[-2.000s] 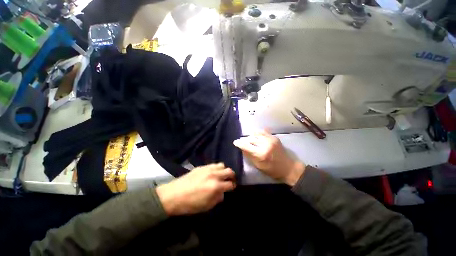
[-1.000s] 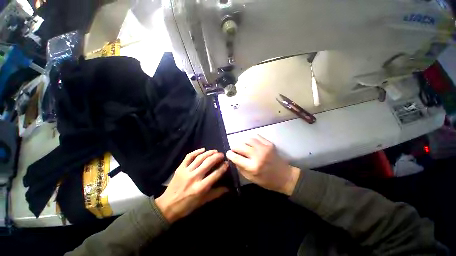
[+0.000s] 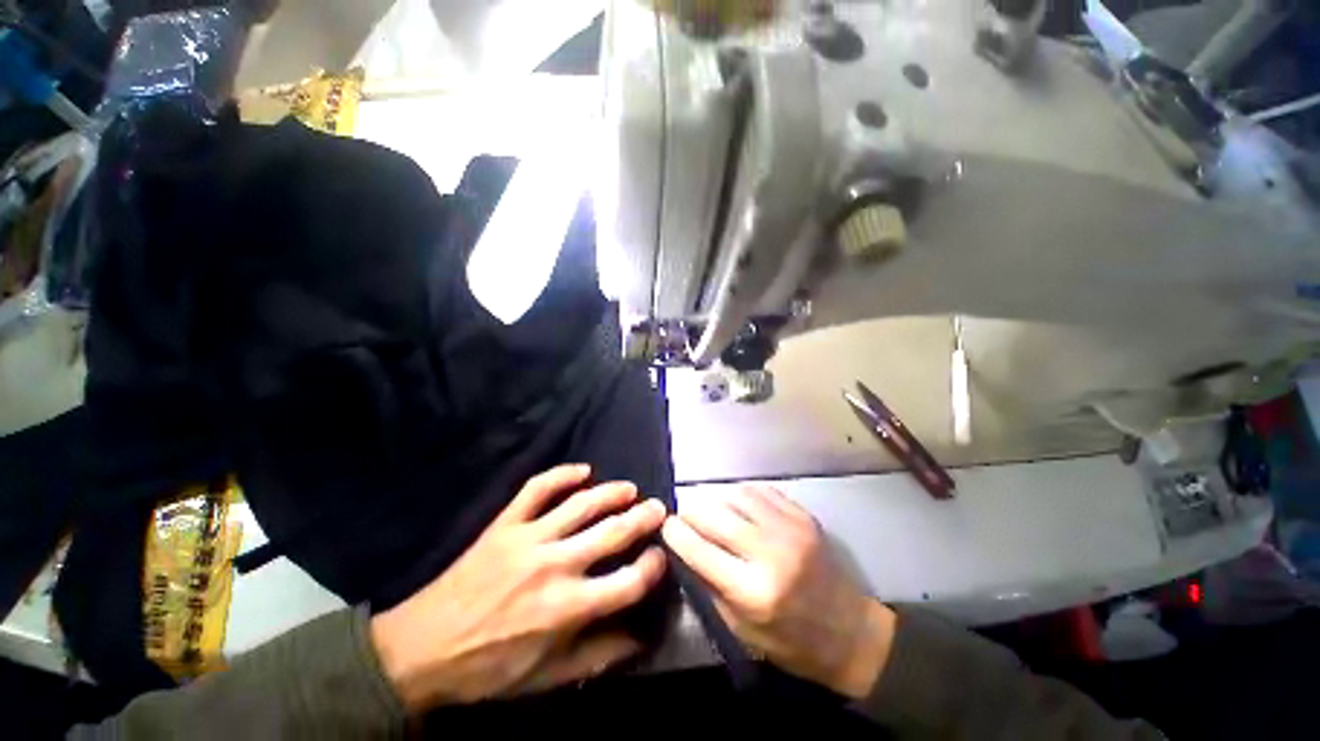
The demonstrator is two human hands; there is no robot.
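Observation:
A black garment piece (image 3: 348, 348) lies heaped left of the needle, its right edge running under the presser foot (image 3: 662, 343) of the cream-white sewing machine (image 3: 1013, 217). My left hand (image 3: 529, 586) lies on the cloth near the table's front edge, fingers spread and pressing it down. My right hand (image 3: 775, 579) holds the cloth's edge between thumb and fingers, beside my left fingertips. A narrow black strip (image 3: 709, 615) hangs from there over the table edge, partly under my right hand.
Dark reddish-brown thread snips (image 3: 902, 442) lie on the machine bed, with a thin white rod (image 3: 961, 382) beside them. Yellow printed tape (image 3: 191, 579) shows under the cloth at left. A clear plastic-wrapped item (image 3: 167, 55) is at the back left. Something red (image 3: 1071, 633) is below the table at right.
The view has moved closer to the needle. My left hand has gone from gripping near the table edge to lying spread on the cloth. My right hand has come to the cloth's edge.

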